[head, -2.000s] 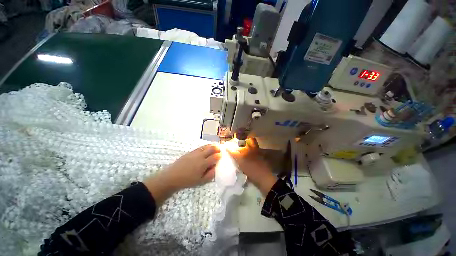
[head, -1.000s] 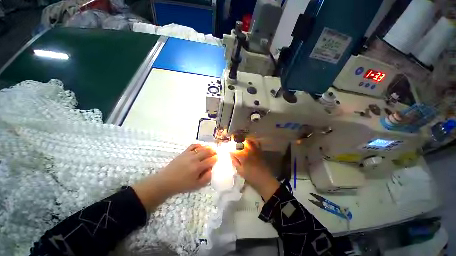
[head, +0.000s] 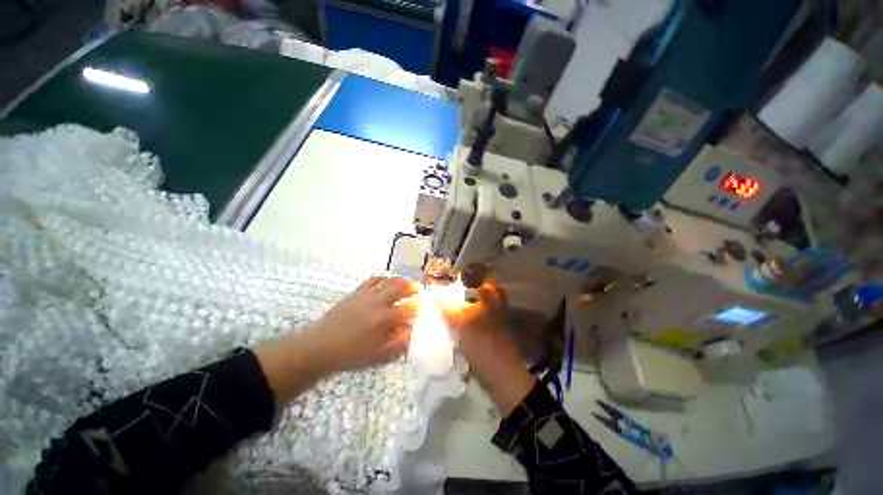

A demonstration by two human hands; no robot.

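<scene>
A large heap of white openwork mesh fabric (head: pixel 194 309) covers the left side of the table and the lap. A white ruffle trim strip (head: pixel 414 418) runs down from the needle area along the mesh's right edge. My left hand (head: pixel 363 324) lies on the mesh just left of the needle area (head: pixel 441 276), fingers bent. My right hand (head: pixel 484 334) is right of the needle area, at the trim's right side. Lamp glare hides the fingertips of both hands and the cloth under them, so I cannot tell whether either grips it.
The cream sewing machine head (head: pixel 542 232) stands behind and right of my hands. Blue thread snips (head: pixel 634 430), a cream box (head: pixel 644 367) and a thin blue-purple stick (head: pixel 570 356) are at the right. A green surface (head: pixel 223 106) lies at the back left.
The view has tilted and shifted slightly, so the machine appears further right. Both hands stay beside the needle area. The trim's lower end hangs a little further left.
</scene>
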